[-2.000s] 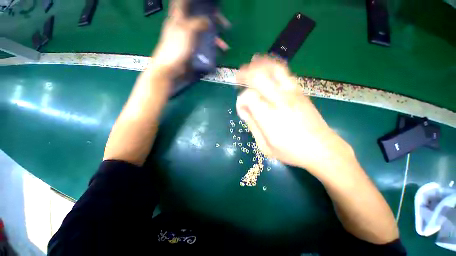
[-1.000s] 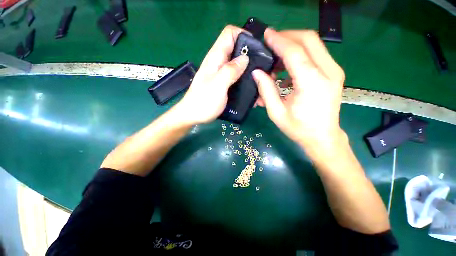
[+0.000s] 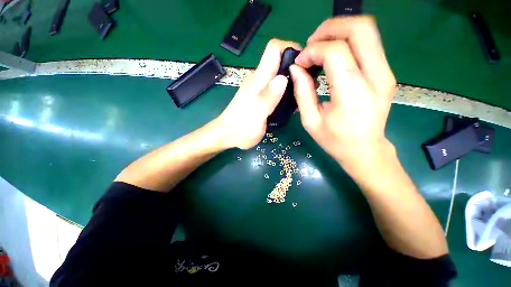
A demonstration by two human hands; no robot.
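A black device housing [image 3: 283, 103] is held up over the pale edge rail, tilted, partly hidden by my fingers. My left hand [image 3: 260, 101] grips its left side with the thumb on its face. My right hand [image 3: 350, 84] has thumb and forefinger pinched together at the housing's upper end; whether a ring is between them is hidden. A loose pile of tiny gold rings [image 3: 281, 188] lies on the green worktop below the hands, with strays around it.
A housing [image 3: 196, 81] lies across the rail at left. Two crossed housings [image 3: 453, 147] lie at right. A crumpled white bag [image 3: 483, 221] is at far right. More housings [image 3: 246, 27] lie on the green belt beyond the rail [image 3: 140, 67].
My right thumb and forefinger have closed together at the housing's upper end, and the housing is more hidden. Housings on the belt have shifted left.
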